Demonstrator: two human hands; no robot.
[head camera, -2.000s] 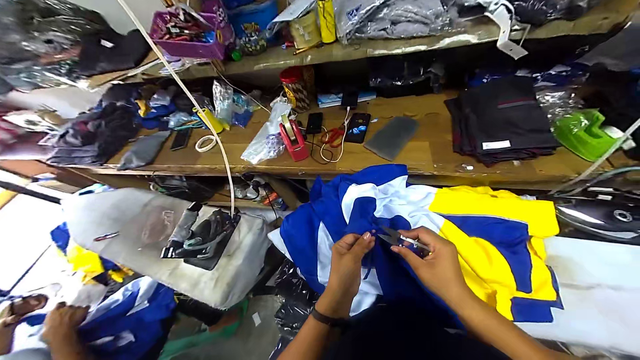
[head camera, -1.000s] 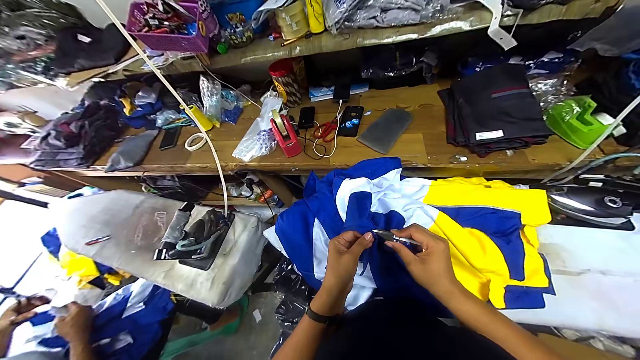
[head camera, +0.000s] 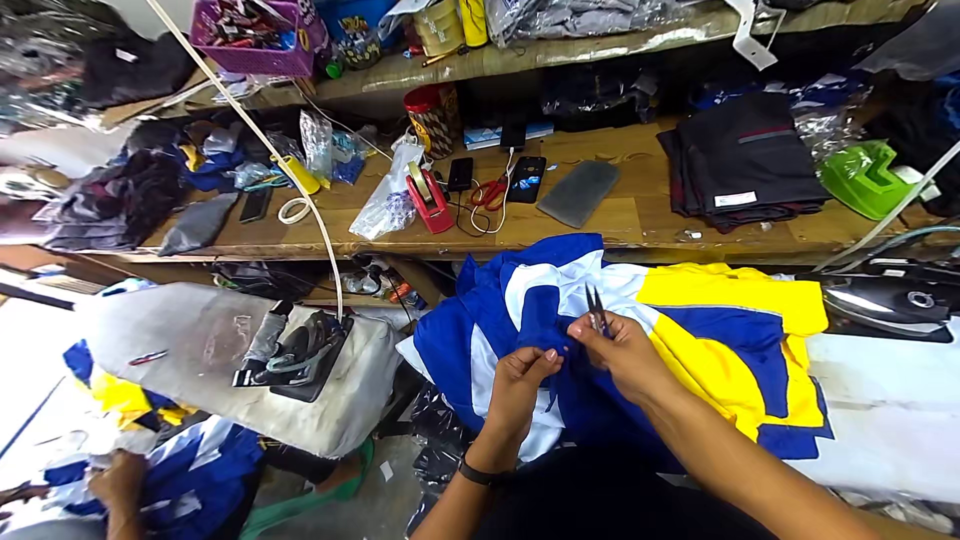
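A blue, white and yellow garment (head camera: 720, 330) lies spread over the ironing surface in front of me. My left hand (head camera: 525, 375) pinches a fold of its blue fabric between thumb and fingers. Just to the right, my right hand (head camera: 619, 352) holds thread snips (head camera: 596, 309) within its fingers, blades pointing up and away from me. The right thumb and forefinger meet near the blue cloth; whether they also pinch fabric or thread is too small to tell.
An iron (head camera: 300, 349) stands on a padded ironing board (head camera: 180, 322) at left; another iron (head camera: 885, 304) is at right. The wooden shelf (head camera: 622, 217) ahead holds a red tape dispenser (head camera: 429, 199), phones, red scissors (head camera: 489, 193) and folded dark garments (head camera: 742, 161). A co-worker's hands handle similar cloth at lower left.
The snips have turned from lying roughly sideways between my hands to pointing up in my right hand. My right hand has moved slightly away from my left fingertips.
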